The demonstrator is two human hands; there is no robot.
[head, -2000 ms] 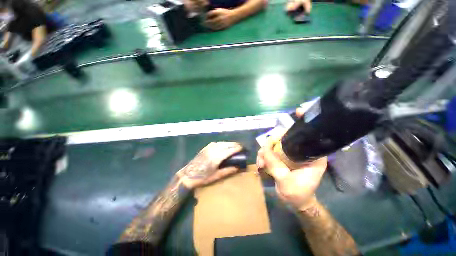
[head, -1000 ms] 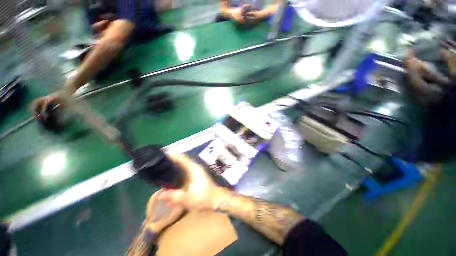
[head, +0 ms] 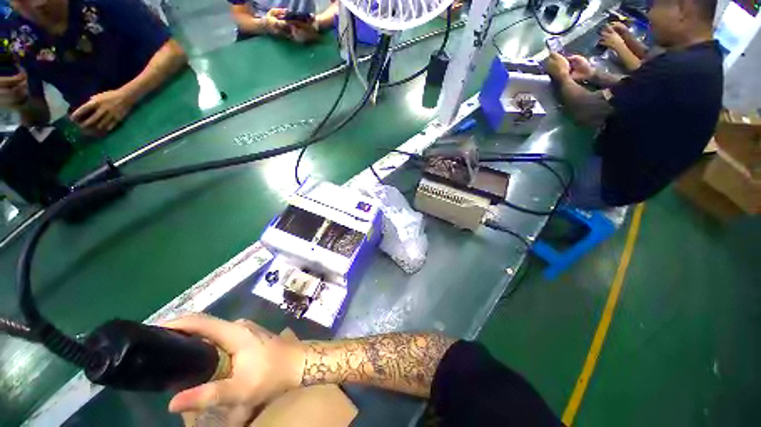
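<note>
My right hand [head: 250, 367] is wrapped around the lower end of the black electric screwdriver [head: 150, 357], at the lower left. A thick cord rises from its top. The screwdriver's bit is hidden. A small part of what looks like my left hand [head: 209, 416] shows below my right hand at the bottom edge; whether it holds anything is hidden. No housing is visible at the hands. The tan cardboard pad [head: 310, 409] lies under my right wrist. The white and blue-purple screw feeder [head: 325, 242] stands beyond my right forearm, with dark screws in its open top.
A clear plastic bag [head: 404, 229] and a beige power supply [head: 451, 203] stand right of the feeder. The black cord [head: 209, 158] loops over the green belt [head: 200, 204]. A white post [head: 464, 67], a fan [head: 396, 10], a blue stool [head: 576, 242] and several people are around.
The view has swung right. The screwdriver and my right hand now appear at the lower left. My left hand, earlier visible around a black housing, is now almost out of the picture.
</note>
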